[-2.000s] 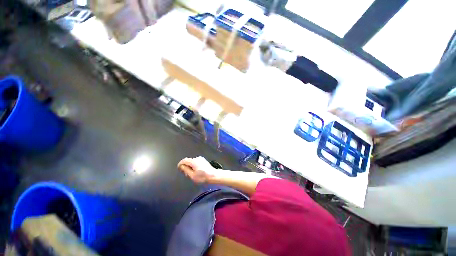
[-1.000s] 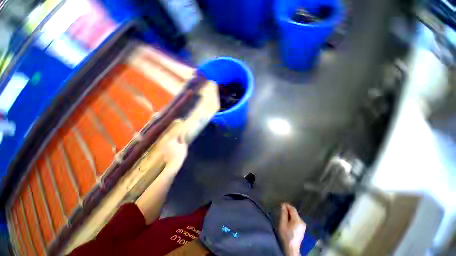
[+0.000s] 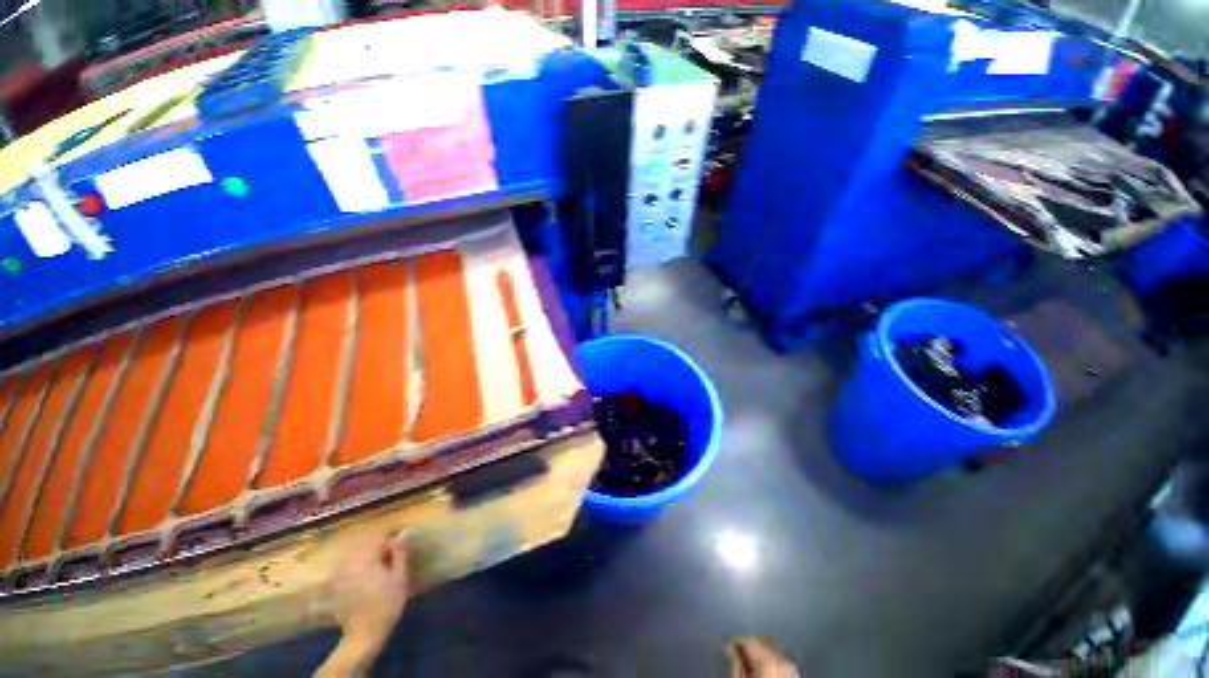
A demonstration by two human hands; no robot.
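Note:
My left hand (image 3: pixel 369 583) is blurred and lies against the pale wooden bed edge (image 3: pixel 530 501) at the lower left; nothing shows in it, but its fingers are unclear. My right hand (image 3: pixel 762 658) is cut off by the bottom edge of the frame, with only part of it showing over the floor. The waste web (image 3: pixel 276 391) of thin beige ribs lies on the orange cutting pad (image 3: pixel 318 378), with a pale band of sheet material (image 3: pixel 493 338) at its right end. A black block (image 3: pixel 500 480) is on the bed edge.
The blue press beam (image 3: pixel 272 186) with taped papers is above the bed. A control box (image 3: pixel 667 166) stands right of it. Blue scrap bins (image 3: pixel 716 427) (image 3: pixel 862 411) stand on the floor. Another blue press (image 3: pixel 829 172) with sheets on its bed is further right.
The view has swung from the white table back to the press. My left hand is still at the wooden edge. My right hand now shows only at the bottom edge.

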